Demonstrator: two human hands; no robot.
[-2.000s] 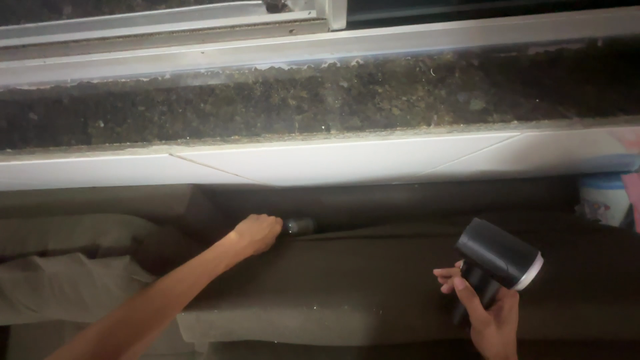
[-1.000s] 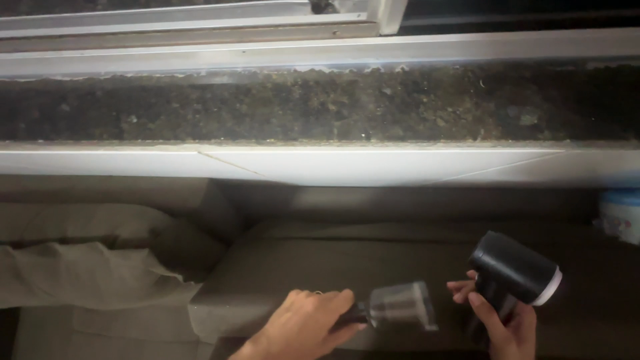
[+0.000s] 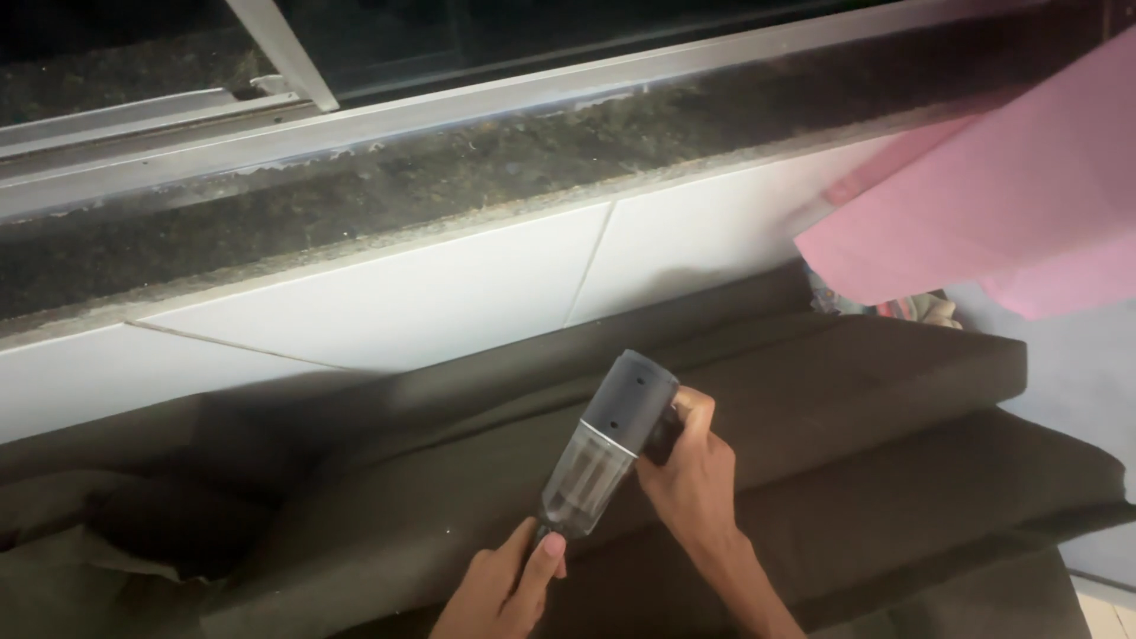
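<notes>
A handheld vacuum cleaner (image 3: pixel 612 435) with a dark grey body and a clear dust cup (image 3: pixel 587 479) is in front of me, tilted, over a dark brown sofa (image 3: pixel 781 399). My right hand (image 3: pixel 697 470) is closed round its dark handle, at the right of the body. My left hand (image 3: pixel 510 577) grips a dark piece at the lower tip of the clear cup, thumb on top. The cup and the body are joined, with a pale line between them.
Behind the sofa runs a white tiled wall (image 3: pixel 444 293) under a dark stone sill (image 3: pixel 426 182) and a sliding window's metal frame (image 3: pixel 284 53). A pink sheet or cloth (image 3: pixel 994 204) hangs at the right, above some patterned fabric (image 3: pixel 919 309). Rumpled cloth (image 3: pixel 89 568) lies at the lower left.
Earlier the clear cup was in my left hand, apart from the body in my right; now they are together. My view has swung to the right.
</notes>
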